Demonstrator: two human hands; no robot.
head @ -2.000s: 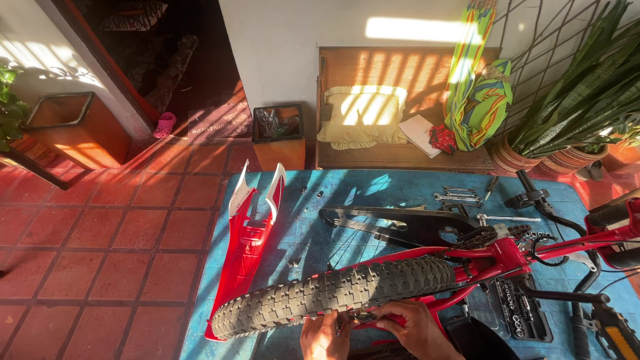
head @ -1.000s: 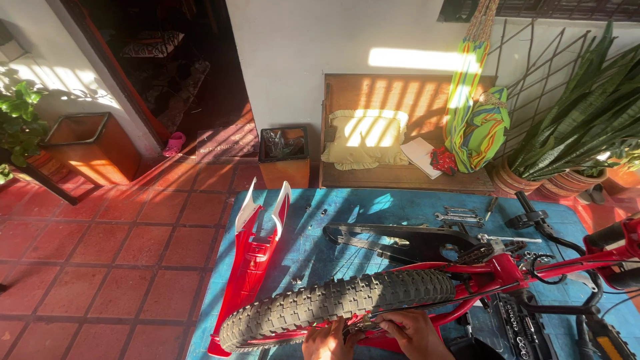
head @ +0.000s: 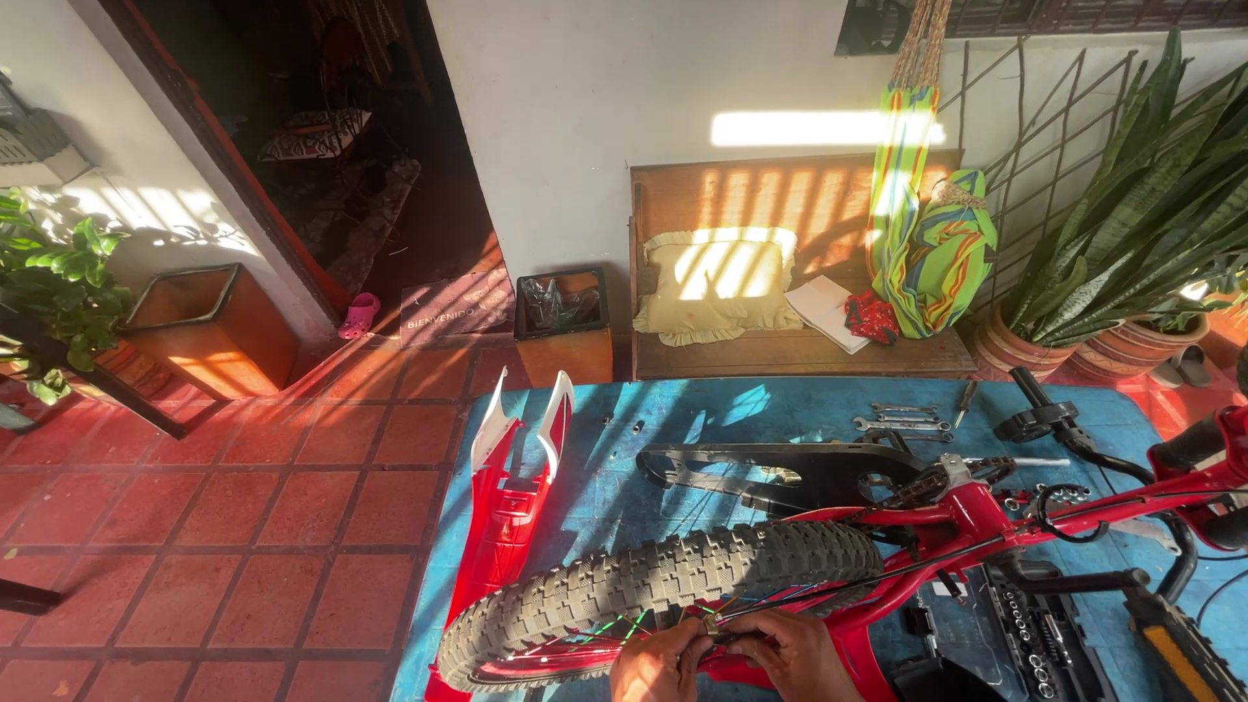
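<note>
A red bicycle frame [head: 975,517] lies on a blue table [head: 604,419], its knobby rear tire [head: 673,565] toward the left. My left hand [head: 663,658] and my right hand [head: 795,653] meet beside the wheel, fingers pinching a small metal fitting [head: 712,622] at the end of a black cable or rod near the hub. What exactly each finger grips is partly hidden. Behind the wheel lies a black chain guard [head: 819,473]. A red and white plastic fairing [head: 502,526] rests left of the tire.
Several wrenches [head: 902,424] and a screwdriver [head: 965,402] lie at the table's back edge. An open socket set [head: 1043,634] is right of my hands, near a pedal [head: 1180,643]. Handlebars [head: 1082,439] extend right. Beyond stand a wooden bench [head: 780,365], a bin [head: 563,356] and potted plants [head: 1038,351].
Both hands stay close together beside the wheel, with small shifts of the fingers around the fitting. The view has tilted upward somewhat since the earliest frame.
</note>
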